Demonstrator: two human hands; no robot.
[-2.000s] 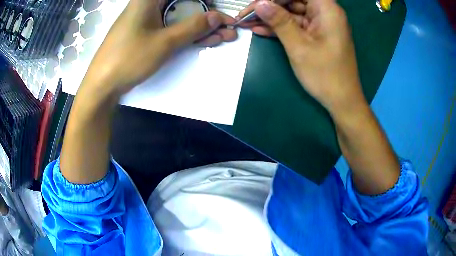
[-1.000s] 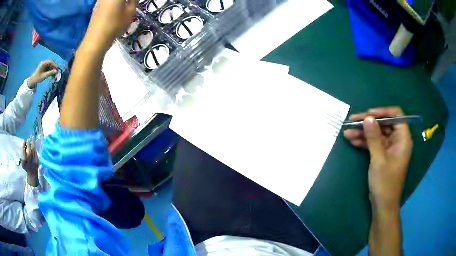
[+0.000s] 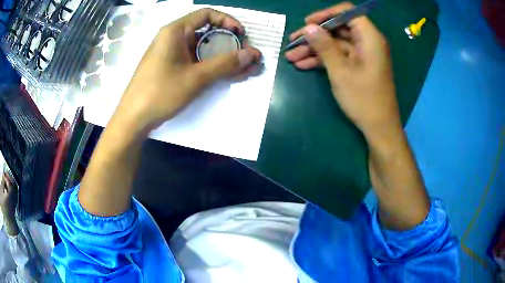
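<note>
My left hand holds a round housing with a metallic rim around a pale grey disc, above the white backing sheet. My right hand holds the grey tweezers slantwise, with the tip near the sheet's right edge, apart from the housing. Fine grey parallel rows of strip adhesives lie at the sheet's upper right.
The blister trays with round parts are at the upper left, beside pale round films. A yellow-headed item lies on the green mat. A red edge and dark stacked trays are at the left. A coworker's white sleeve shows lower left.
Since one second ago, my left hand has come back from the trays and now holds a round housing over the sheet. The view has shifted. My right hand still holds the tweezers.
</note>
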